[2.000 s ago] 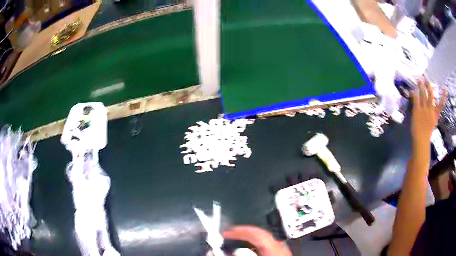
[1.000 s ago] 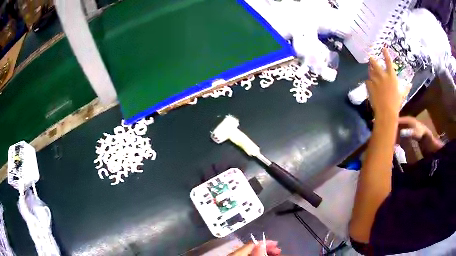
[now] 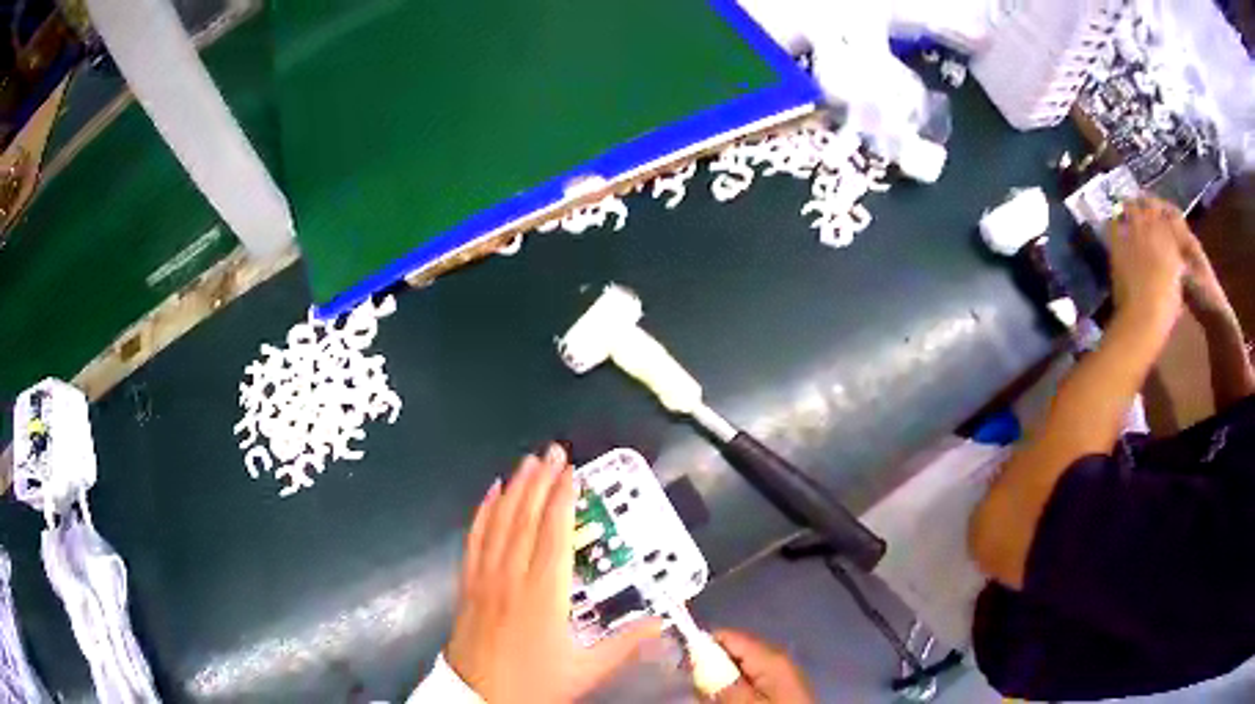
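Note:
The white housing (image 3: 661,512) with a green circuit board (image 3: 602,539) lies on the dark bench near its front edge. My left hand (image 3: 520,585) holds its left side, fingers extended along it and thumb at the lower edge, hiding part of it. My right hand (image 3: 760,671), cut off by the bottom edge, grips a white-cream cord end (image 3: 708,660) at the housing's lower edge. A black block (image 3: 687,502) sits at the housing's right side. A mallet (image 3: 658,371) lies just beyond the housing, its black grip pointing to the lower right.
A loose pile of white U-clips (image 3: 314,399) lies at left, more along the blue-taped green board (image 3: 551,110). A waiting unit (image 3: 55,440) with bagged cord stands at far left. At right, a co-worker's arms (image 3: 1101,385) reach over the bench beside another white-headed tool (image 3: 1016,220).
My left hand has come into view onto the housing's left side. My right hand has brought the cord end to the housing's lower edge. The co-worker's hands have moved closer together.

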